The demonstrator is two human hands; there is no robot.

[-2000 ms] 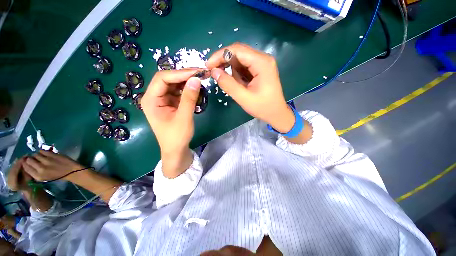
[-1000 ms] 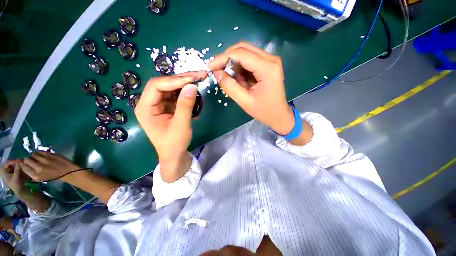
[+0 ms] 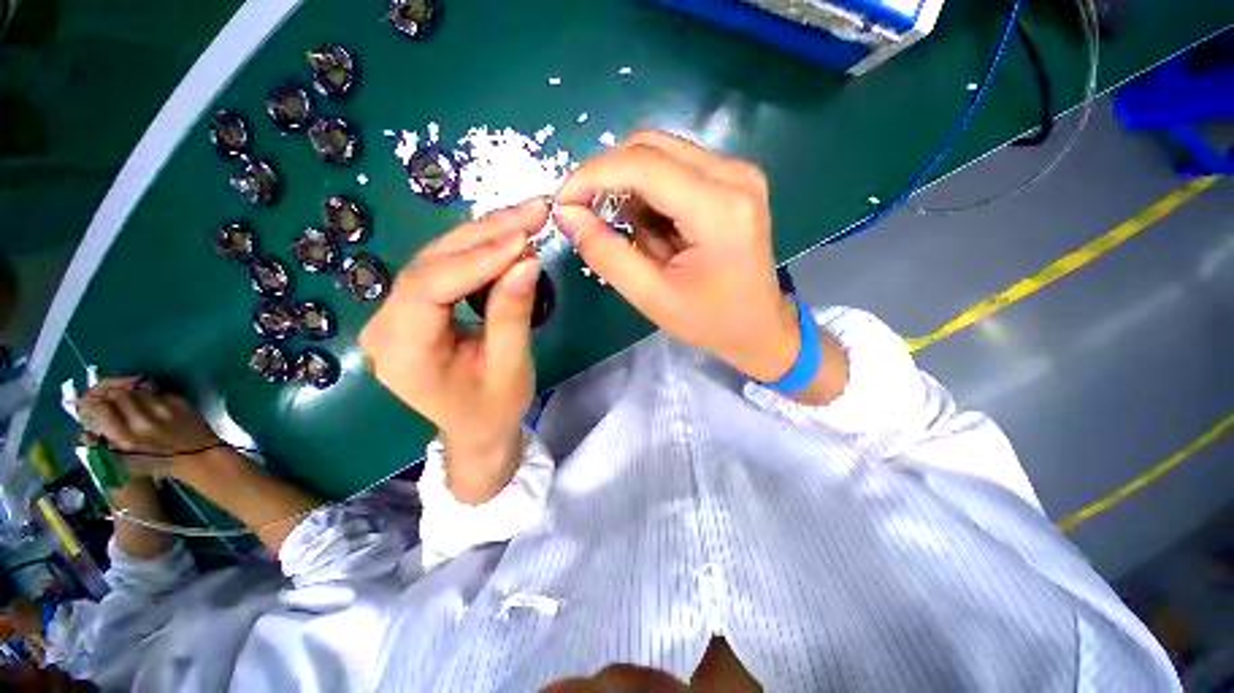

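Observation:
My left hand (image 3: 467, 325) and my right hand (image 3: 677, 244) meet fingertip to fingertip over the green mat. A tiny pale piece (image 3: 551, 219) is pinched between them; its details are too small to tell. A black round housing (image 3: 528, 298) shows behind and below my left fingers, partly hidden; whether it is held or rests on the mat, I cannot tell. A thin silvery item (image 3: 613, 206), perhaps tweezers, is tucked in my right fingers. A loose pile of white pads (image 3: 504, 168) lies just beyond my hands, with another housing (image 3: 433, 175) at its left edge.
Several round housings (image 3: 315, 249) lie scattered on the mat at left. A blue equipment box (image 3: 812, 30) stands at top right, with a blue cable (image 3: 977, 108) beside it. Another worker's hands (image 3: 149, 431) are at far left. A blue stool (image 3: 1175, 115) is at right.
My left fingers have closed up and tilted towards my right fingertips. The dark piece seen at the fingertips earlier no longer shows there. The other worker's hands have shifted.

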